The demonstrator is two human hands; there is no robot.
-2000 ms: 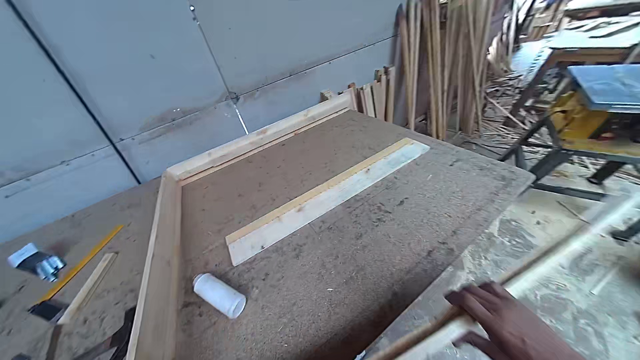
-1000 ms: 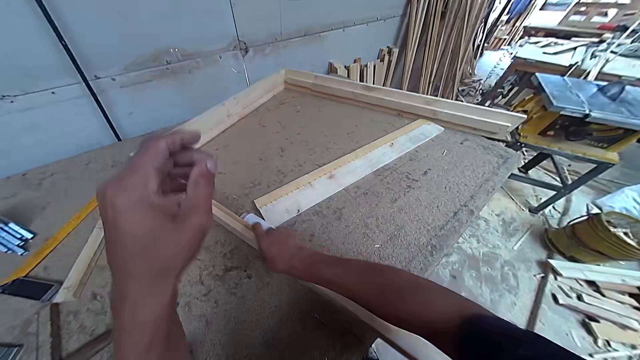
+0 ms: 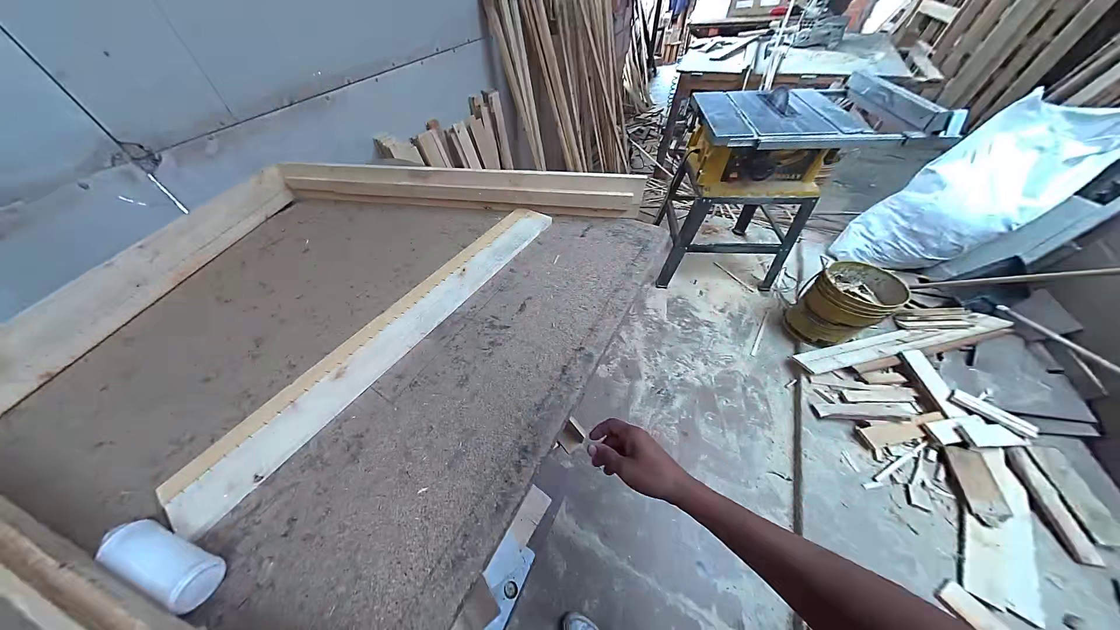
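My right hand [image 3: 634,459] is beyond the workbench's near right edge, palm down, with fingers loosely curled and apart; nothing shows in it. A small wood piece [image 3: 573,433] juts from the bench edge beside its fingertips. My left hand is out of view. On the bench [image 3: 437,455], wooden rails meet at a far corner: a long left rail [image 3: 149,276] and a stepped back rail [image 3: 464,185]. A pale board [image 3: 350,376] with a yellowish edge lies diagonally between them and the bench edge. A white cylindrical container [image 3: 162,564] lies on its side by the near rail [image 3: 52,560].
A yellow table saw [image 3: 761,140] stands beyond the bench. A yellow bucket [image 3: 844,302] with scraps, a pile of wood offcuts [image 3: 936,420] and a large white sack [image 3: 989,184] are on the floor at right. Long wood strips [image 3: 560,87] lean against the wall.
My right hand has left the white container and moved right, past the bench edge. My left hand, raised a second ago, is out of view. The view has swung right.
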